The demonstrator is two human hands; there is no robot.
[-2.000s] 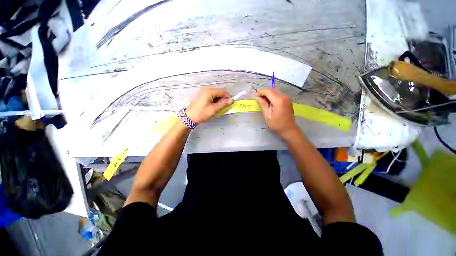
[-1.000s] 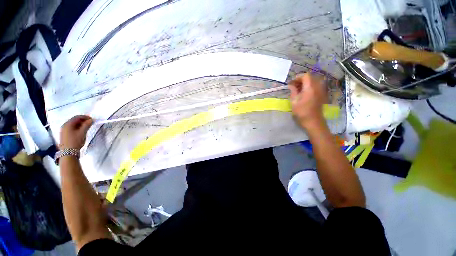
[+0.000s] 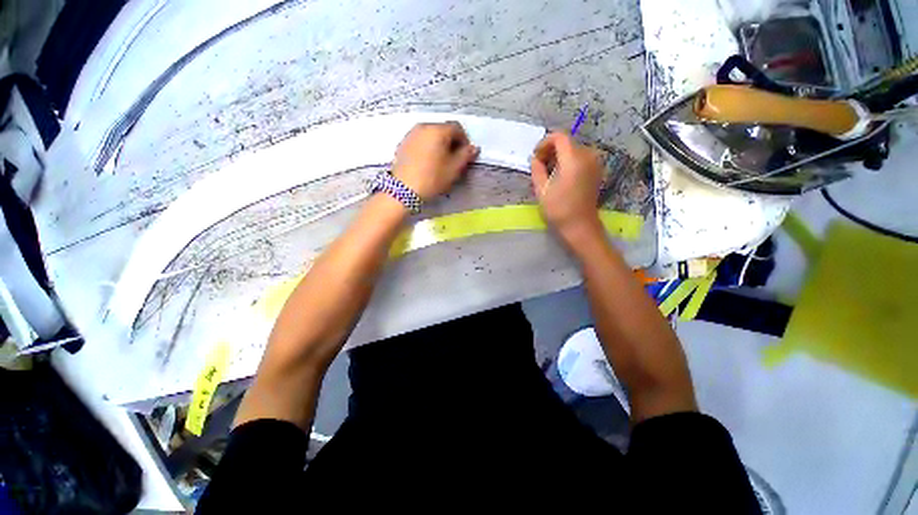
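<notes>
The white curved waistband piece lies as a long arc on the pale table. My left hand rests on it right of its middle, fingers bent down; what they pinch is hidden. My right hand is at its right end, with the marking pen held in it, blue-purple end up. A thin white strip runs from near my left wrist towards the lower left. The yellow pressing template lies nearer me, partly under my forearms, its left end past the table edge.
The steam iron sits at right on its pale iron rest. Stacked curved pieces lie at the far left of the table. A black plastic bag is at lower left. Yellow material is at lower right.
My hands were wide apart with the thin white strip taut between them. They have come together over the right part of the curved piece, and the strip now trails left.
</notes>
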